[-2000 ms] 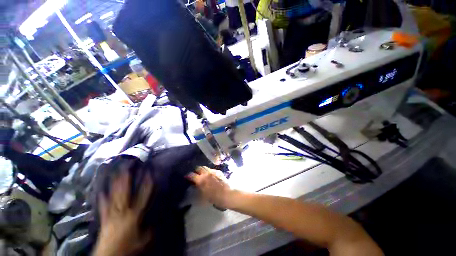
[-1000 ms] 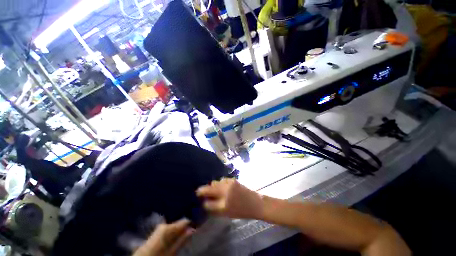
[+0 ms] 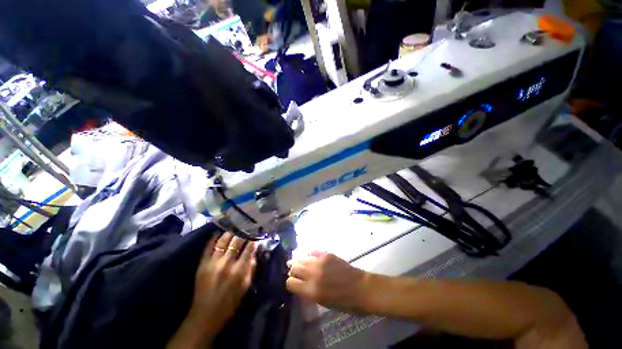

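Observation:
The black fabric panel (image 3: 157, 272) lies left of and under the machine head, its edge near the brightly lit presser foot (image 3: 269, 242). My left hand (image 3: 225, 276) lies on the panel just left of the foot, fingers extended and pressing it down, with rings on the fingers. My right hand (image 3: 324, 279) is at the right edge of the panel, fingers curled, pinching the black fabric close to the foot. Grey fabric (image 3: 129, 198) is heaped behind and to the left. The needle tip is lost in glare.
The white sewing machine arm (image 3: 409, 129) runs to the upper right. Looped black strips (image 3: 470, 232) and a small blue and yellow-green tool (image 3: 374, 215) lie beneath it. A large dark cover (image 3: 170, 82) hangs at upper left. A dark metal part (image 3: 525, 176) lies at right.
The view has moved closer to the machine. My left hand has moved from the front of the panel up beside the foot, and the panel edge now reaches the foot. My right hand is nearer the foot.

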